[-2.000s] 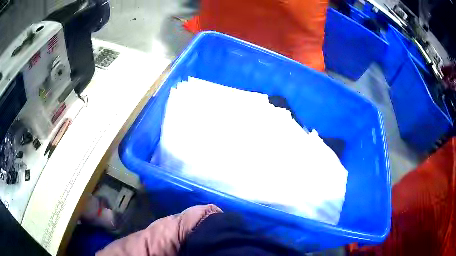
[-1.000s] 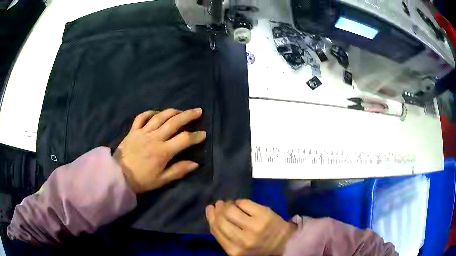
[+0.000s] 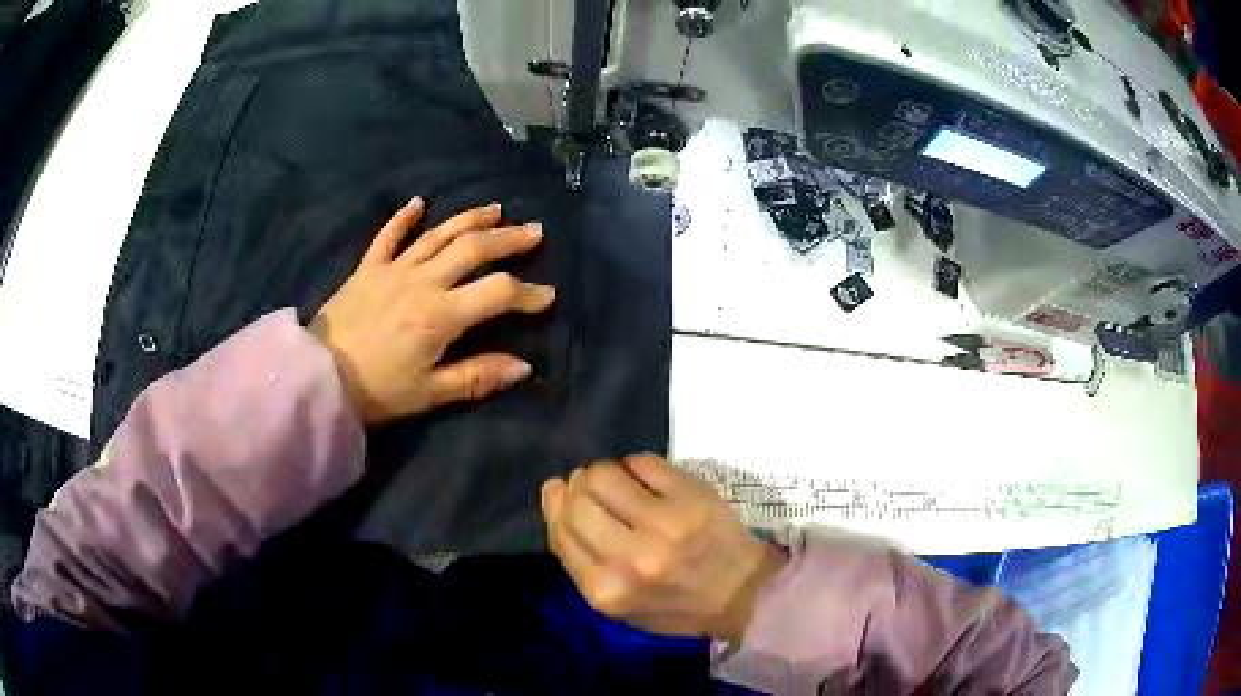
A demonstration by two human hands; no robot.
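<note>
A black bag panel (image 3: 272, 218) lies on the white machine table, its right strip running under the presser foot (image 3: 574, 166) of the sewing machine (image 3: 871, 68). My left hand (image 3: 425, 316) lies flat on the panel, palm down with fingers spread, left of and nearer than the needle. My right hand (image 3: 656, 544) has its fingers curled at the panel's near right edge and pinches it; the fingertips are partly hidden. A small metal zipper puller (image 3: 149, 343) shows at the panel's left side.
Loose woven labels (image 3: 803, 204) lie right of the needle. Thread snips (image 3: 1000, 356) lie further right. A printed ruler (image 3: 925, 498) runs along the table's front edge. A blue bin (image 3: 1191, 598) with white sheets (image 3: 1089, 598) stands at lower right. The machine's lit screen (image 3: 985, 157) is at upper right.
The view has turned from the blue bin to the table. Since one second ago, the panel's near edge and both hands sit higher in view, nearer the needle.
</note>
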